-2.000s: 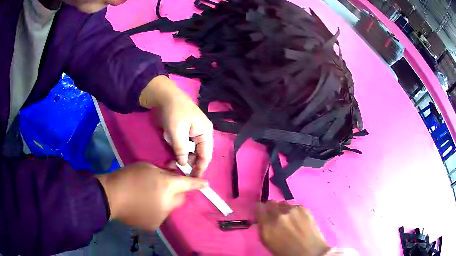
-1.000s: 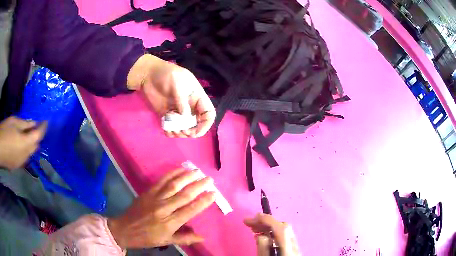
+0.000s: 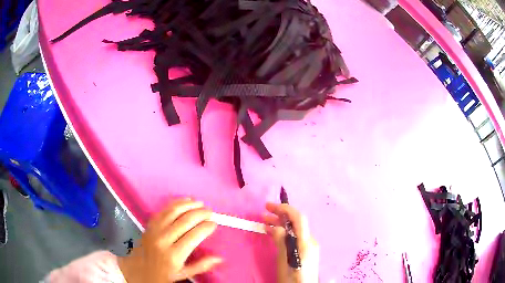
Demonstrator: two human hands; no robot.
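Note:
A short white strip [image 3: 238, 222] lies on the pink tabletop [image 3: 354, 149] between my hands. My left hand [image 3: 171, 237] rests at the strip's left end, fingers bent over it, and seems to press it down; the fingertips partly hide that end. My right hand [image 3: 296, 240] holds a slim black marker pen [image 3: 290, 243] with its tip pointing up and away, off the strip. The fingertips of my right hand touch or cover the strip's right end. The pen's pale print shows on the barrel.
A large heap of black webbing straps [image 3: 243, 61] lies beyond my hands, several ends hanging toward me. A smaller black heap [image 3: 457, 237] is at right, with slim snips [image 3: 407, 268] beside it. Dark trimmings [image 3: 362, 262] lie near them. A blue stool [image 3: 47, 149] stands at left.
The other person's arms have left the view. My right hand has moved to the strip's end, keeping the pen. The strip is now more level. The view has shifted, bringing the snips into sight.

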